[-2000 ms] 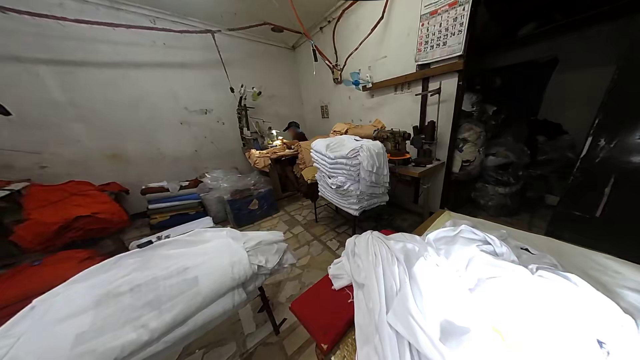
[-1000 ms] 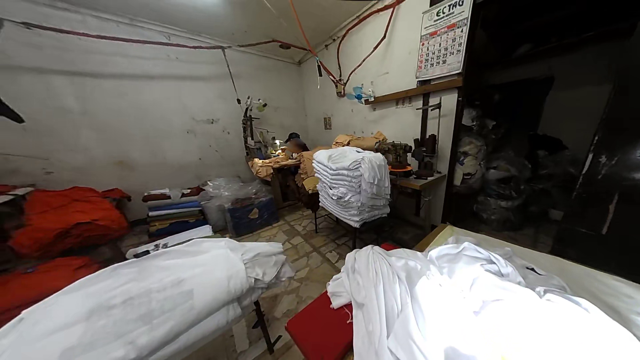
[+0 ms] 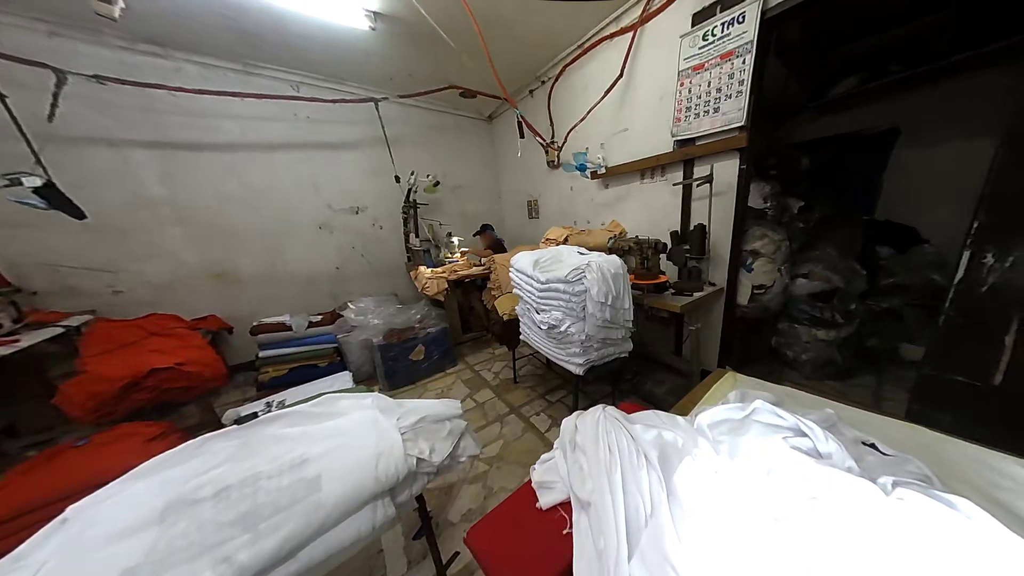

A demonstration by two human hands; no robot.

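Note:
Neither my left hand nor my right hand shows in the head view. At the lower left, white cloth (image 3: 240,480) lies in layers over a stand with a dark metal leg. A loose heap of white fabric (image 3: 768,496) fills the lower right, partly overexposed, and hangs over a red cushioned surface (image 3: 520,532). Farther off in the middle, a tall stack of folded white garments (image 3: 572,308) rests on a small dark-legged stool or stand.
Orange cloth bundles (image 3: 144,364) lie at the left, near folded fabrics (image 3: 296,352) and a blue box (image 3: 416,352). A person (image 3: 486,240) sits at a far worktable among tan cloth. A sewing machine (image 3: 640,256) stands on a table at the right. Plastic bags (image 3: 816,304) fill a dark doorway.
The view has tilted upward, bringing a ceiling lamp and more of the wall calendar into sight. The white cloth piles look unchanged.

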